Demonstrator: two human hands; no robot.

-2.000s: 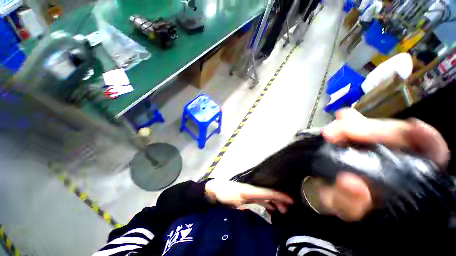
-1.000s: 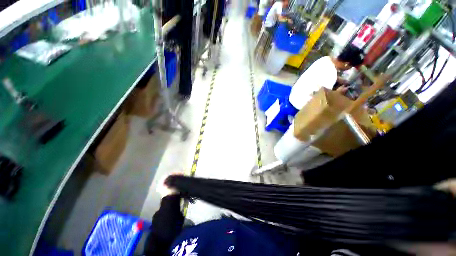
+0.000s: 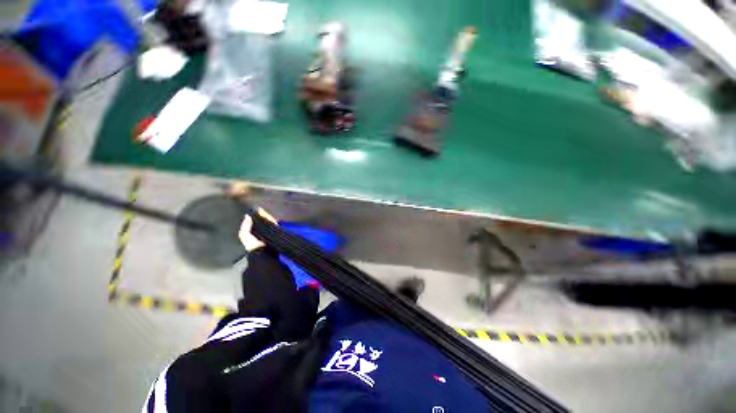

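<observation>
A long bundle of black cables (image 3: 379, 300) runs slantwise across the front of my body, from the middle left down to the bottom edge. My left hand (image 3: 252, 232) is closed around the bundle's upper left end, in front of the bench edge. The bundle's lower end is cut off by the picture's bottom edge. My right hand is not in the picture.
The green bench (image 3: 500, 173) lies ahead. On it are a bench press (image 3: 327, 93), a dark block (image 3: 428, 117), a clear bag (image 3: 242, 81), white paper (image 3: 177, 119) and red-handled scissors (image 3: 145, 129). A blue stool (image 3: 311, 242) and round base (image 3: 211, 232) stand below.
The view has turned from the aisle to face the bench. The bundle, level across the front before, now slants down to the right. My right hand has gone out of view.
</observation>
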